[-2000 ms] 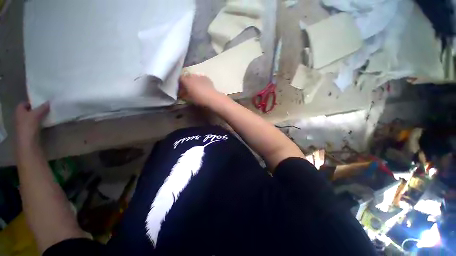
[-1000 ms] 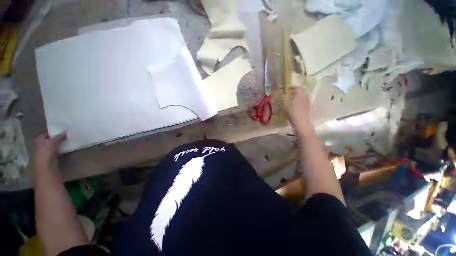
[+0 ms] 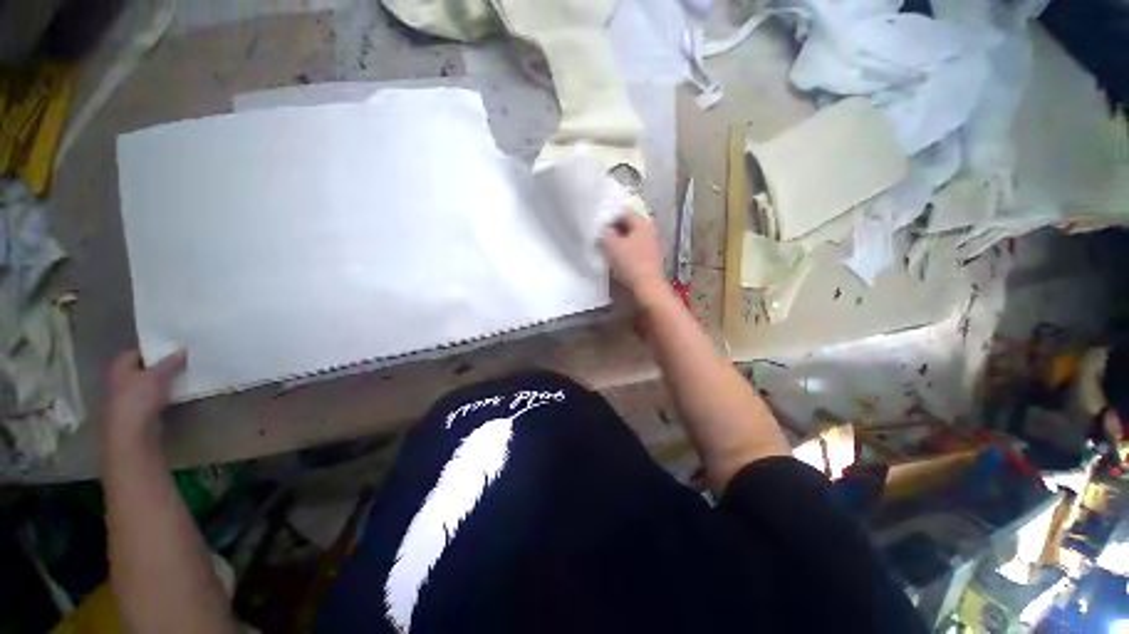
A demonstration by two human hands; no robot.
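Note:
A large white panel point(image 3: 322, 235) lies on the table, with a dark toothed line along its near edge. My left hand point(image 3: 146, 382) rests at its near left corner, thumb on top; the other fingers are hidden. My right hand point(image 3: 631, 254) pinches the panel's right end, which is lifted and blurred. The lifted end covers part of a cream piece point(image 3: 588, 93). Shears point(image 3: 683, 235) lie just right of my right hand, their red handles mostly hidden by my wrist. A wooden ruler point(image 3: 734, 235) lies further right.
A folded cream piece point(image 3: 832, 167) lies right of the ruler, with small cream scraps point(image 3: 774, 266) near it. Crumpled white offcuts point(image 3: 916, 62) are at the upper right. Crumpled pale cloth point(image 3: 31, 322) and yellow material point(image 3: 37, 118) are at the left. The table's front edge runs before me.
My right hand has moved left from the ruler and taken hold of the panel's right end. The folded-over part has been opened out to the right. My left hand stays at its corner.

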